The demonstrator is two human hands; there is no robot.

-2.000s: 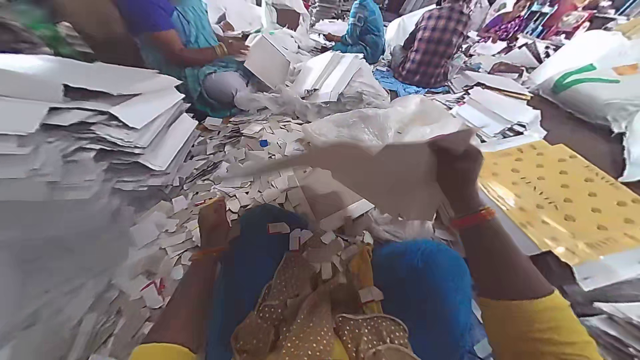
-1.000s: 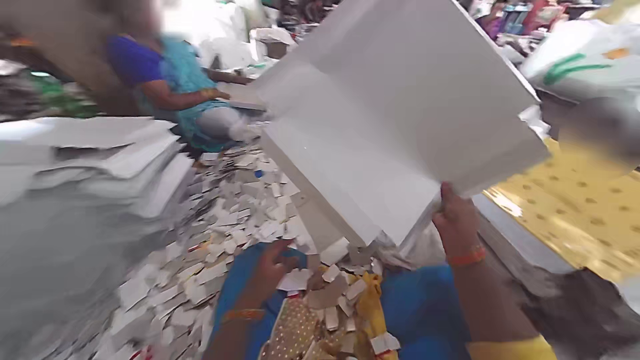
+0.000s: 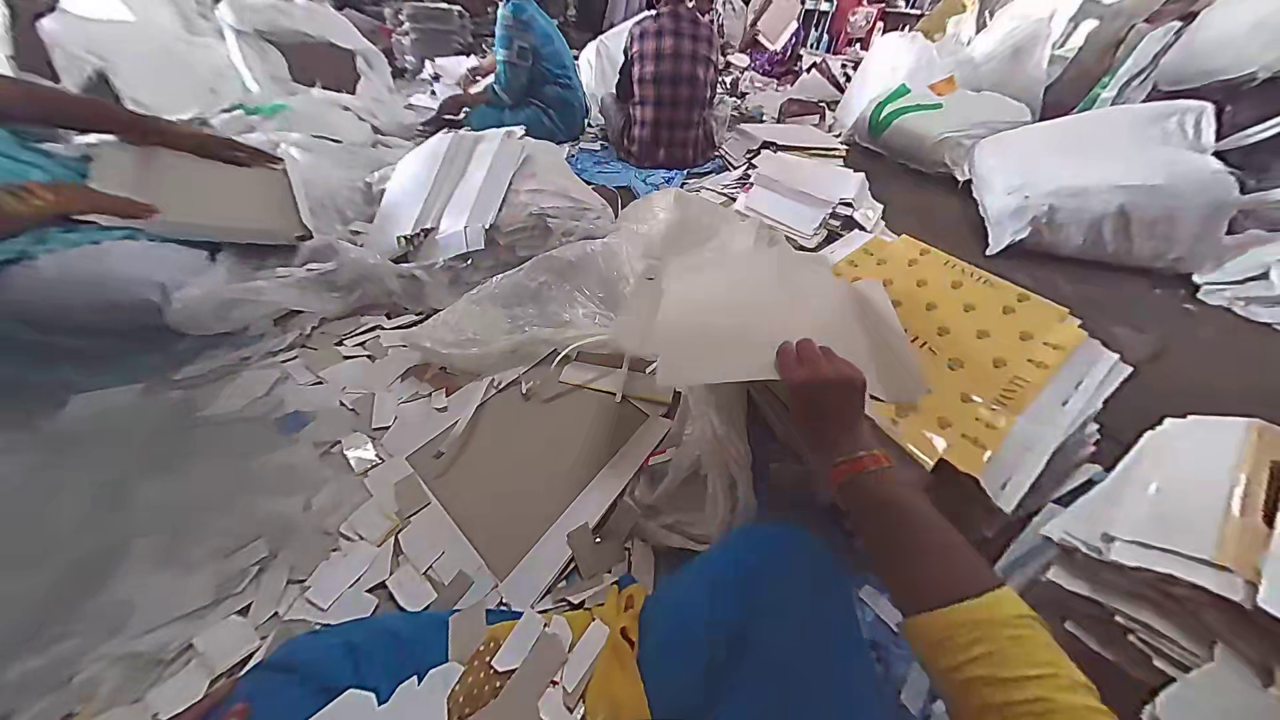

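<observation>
My right hand [image 3: 825, 385] grips the near edge of a pale cardboard sheet [image 3: 745, 315], over a clear plastic bag [image 3: 540, 300] and beside a stack of yellow printed sheets [image 3: 980, 350]. Of my left hand [image 3: 222, 700], only a bit shows at the bottom left edge, low beside my blue-clad leg; whether it holds anything is hidden. A grey-brown board [image 3: 530, 470] lies flat among the scraps in front of my knees. Small white card pieces [image 3: 520, 640] rest on my lap.
Paper scraps [image 3: 340, 580] cover the floor at left. A co-worker's hands [image 3: 200, 140] hold a grey board at upper left. Two seated people are farther ahead. A bundle of white strips [image 3: 450, 185], filled white sacks [image 3: 1105, 185] and a sheet stack [image 3: 1160, 500] stand around.
The large white sheet raised in my right hand one second ago is no longer held up; that hand now grips a smaller-looking sheet lower down. My left hand has dropped to the frame's bottom edge.
</observation>
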